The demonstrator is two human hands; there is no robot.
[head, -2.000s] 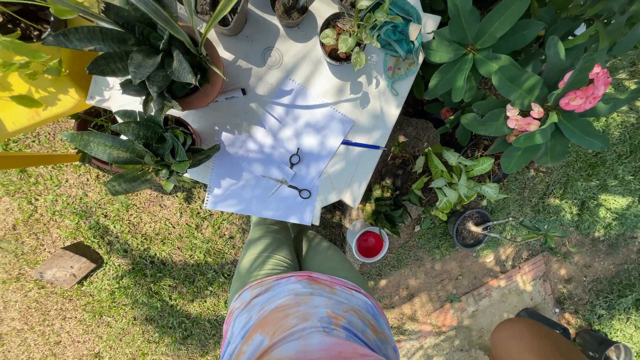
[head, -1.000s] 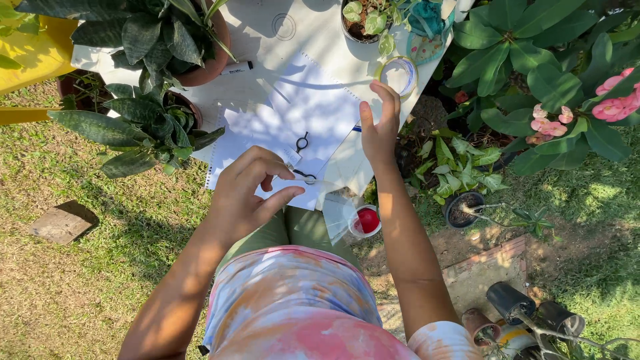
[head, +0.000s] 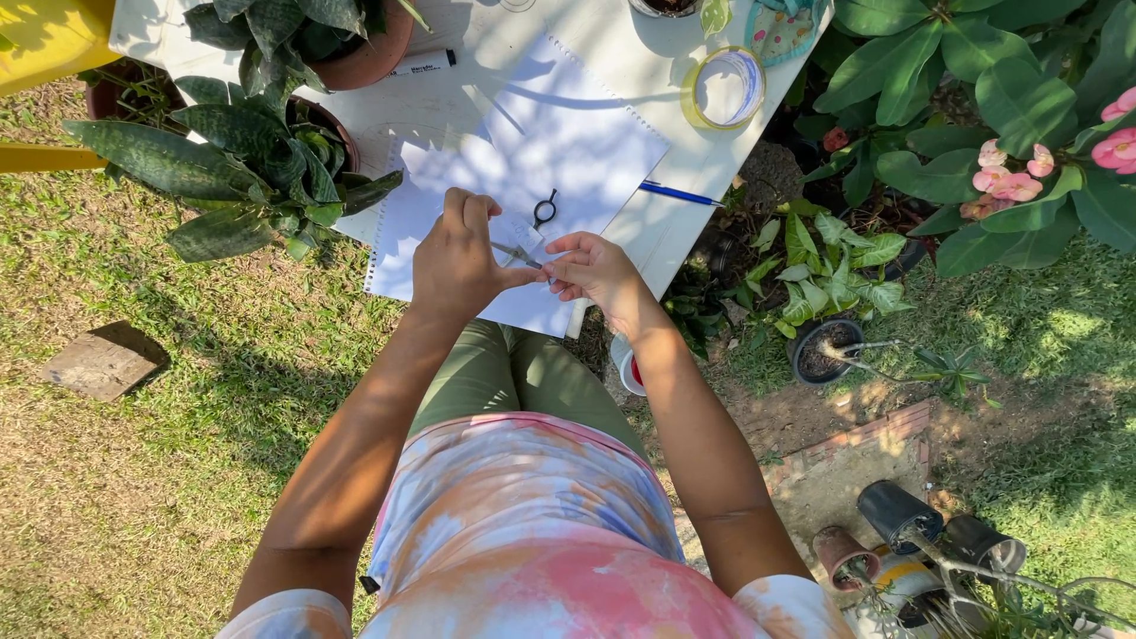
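Observation:
My left hand (head: 461, 262) is over the notebook paper (head: 426, 213), its thumb and fingers wide apart and the thumb tip against my right fingers. My right hand (head: 595, 275) has its thumb and index finger close together there; what they pinch cannot be made out. Small scissors lie spread on the paper, one black finger ring (head: 544, 210) bare, their blades (head: 513, 254) between the hands and the other ring hidden at my right fingers. A small pale piece (head: 532, 237) is beside the blades. Up and to the right, a roll of tape (head: 723, 87) lies on the white table (head: 701, 169).
A blue pen (head: 682, 193) and a marker (head: 424, 64) lie by the paper. Potted snake plants (head: 240, 169) crowd the table's left side. Below its right edge are a white cup with red inside (head: 632, 371) and a potted plant (head: 825, 352). Pink-flowered shrubs (head: 1003, 182) grow at right.
Both hands, out of view two seconds ago, have come over the paper. My right hand has moved from beside the tape roll down to my left thumb. The tape roll was not visible two seconds ago.

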